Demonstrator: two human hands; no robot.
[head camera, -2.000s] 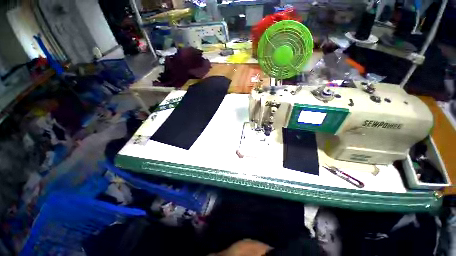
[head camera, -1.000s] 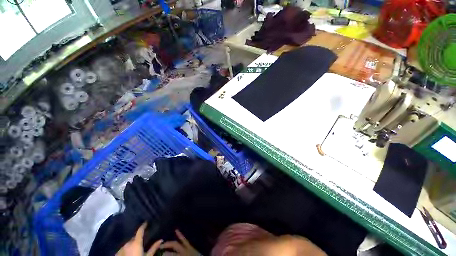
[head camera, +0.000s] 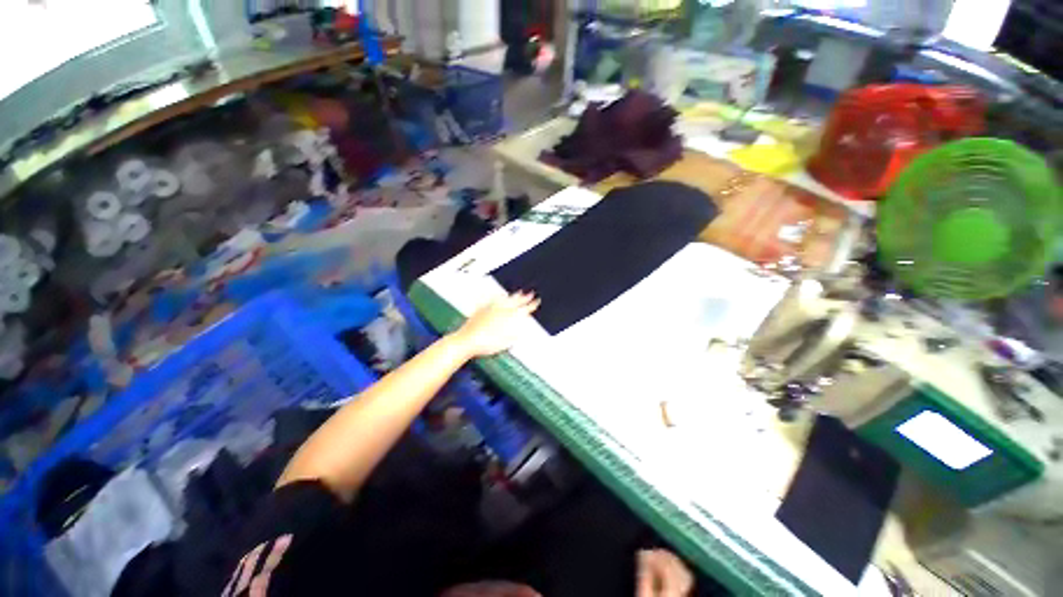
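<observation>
A long black fabric panel (head camera: 618, 251) lies flat on the left part of the white sewing table (head camera: 606, 373). My left hand (head camera: 501, 323) is at the panel's near left end, arm stretched out, fingers extended and fingertips at its edge. I see no cloth gripped in it. My right hand (head camera: 664, 574) is low at the bottom edge, small and partly cut off; its fingers look curled and its hold is unclear. A small black fabric piece (head camera: 842, 496) lies right of the sewing machine's needle area (head camera: 793, 379).
A blue crate (head camera: 274, 344) with dark and white cloth is at left. The green fan (head camera: 973, 222) and a red plastic bundle (head camera: 874, 140) stand behind the machine. A maroon cloth pile (head camera: 618, 131) is beyond the panel. The table has a green front edge (head camera: 606, 472).
The view first swung left towards the crate, then slightly back up. My left hand has moved from the dark cloth at the crate to the long panel on the table.
</observation>
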